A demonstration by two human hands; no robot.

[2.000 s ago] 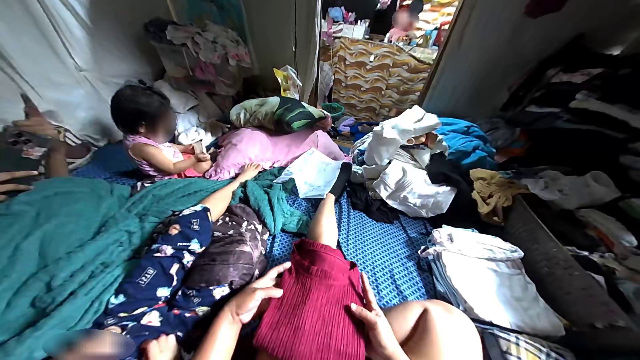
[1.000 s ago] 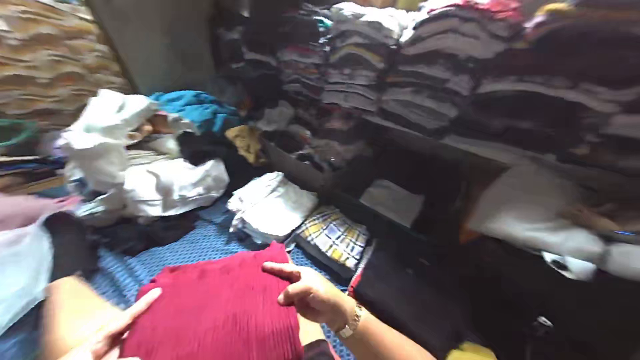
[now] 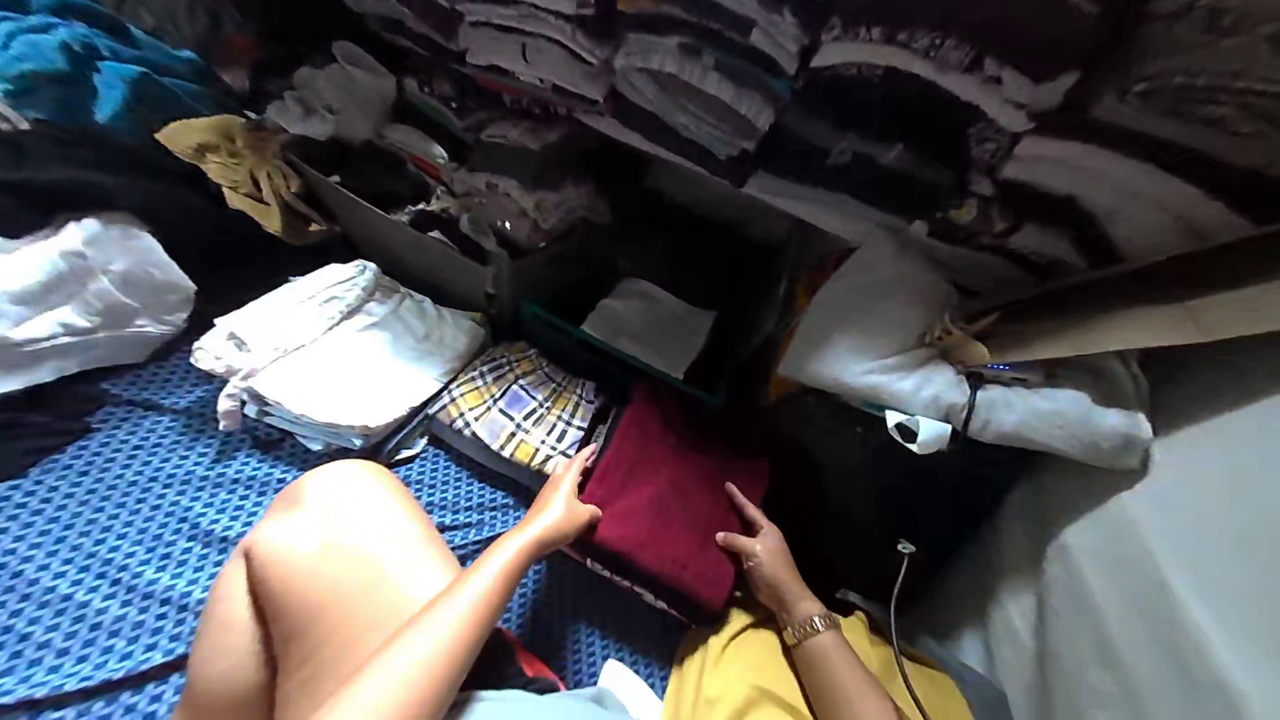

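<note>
A folded maroon garment (image 3: 665, 490) lies flat on a dark stack beside the plaid one, one of my hands at each side of it. My left hand (image 3: 565, 505) touches its left edge with the fingers spread. At its right edge is my right hand (image 3: 760, 550), thumb and forefinger apart, a metal watch on the wrist. A folded plaid cloth (image 3: 520, 400) in yellow, white and black lies just left of the maroon one. Further left sits a pile of folded white clothes (image 3: 345, 350).
Stacks of folded clothes (image 3: 690, 90) fill the shelf at the top. Below it are a cardboard box (image 3: 400, 230) of clothes and a green-rimmed crate (image 3: 620, 355). A yellow cloth (image 3: 730, 665) and a cable (image 3: 897, 620) lie near my right arm.
The maroon garment, on my lap two seconds ago, now lies beside the plaid cloth. My hands moved there with it and their fingers are now spread at its edges. The view turned right.
</note>
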